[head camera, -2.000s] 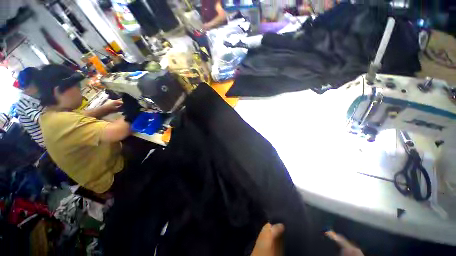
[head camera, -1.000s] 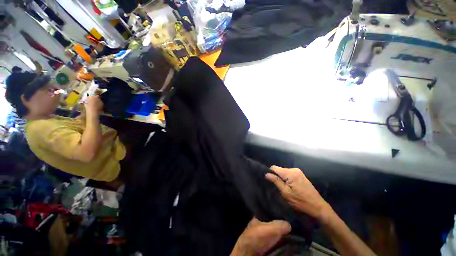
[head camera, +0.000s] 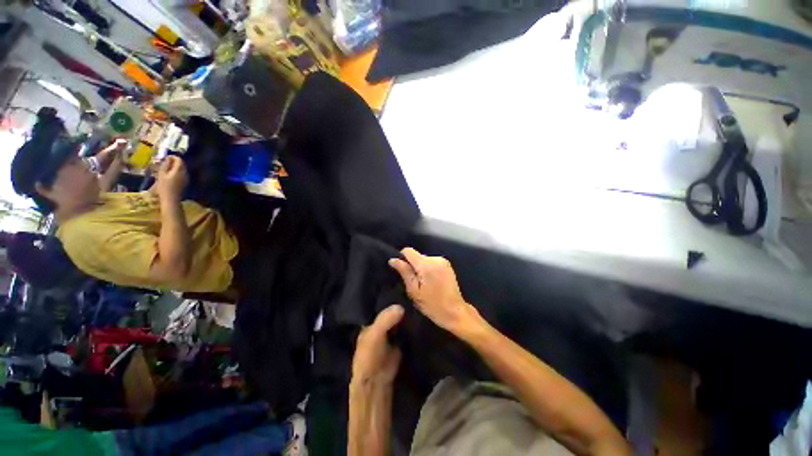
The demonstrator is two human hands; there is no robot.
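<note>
A large black fabric garment piece (head camera: 343, 169) lies over the left edge of the table and hangs down into the wearer's lap. My left hand (head camera: 377, 349) is at the lower middle, thumb up, holding the cloth; its fingers are hidden in the fabric. My right hand (head camera: 429, 283) is just above and to the right of it, pinching the cloth between thumb and fingers. Both hands are bare and close together, below the table's front edge.
The white sewing machine (head camera: 703, 53) stands at upper right, its lamp glaring. Black-handled shears (head camera: 728, 187) and a small black scrap (head camera: 694, 258) lie on the white table (head camera: 499, 196). Dark cloth (head camera: 445, 36) lies at the back. A person in yellow (head camera: 147, 236) sits at left beside another machine.
My hands have moved left and closer together, with the cloth between them. The view has shifted, so the table and shears sit higher. The seated person's hands have moved.
</note>
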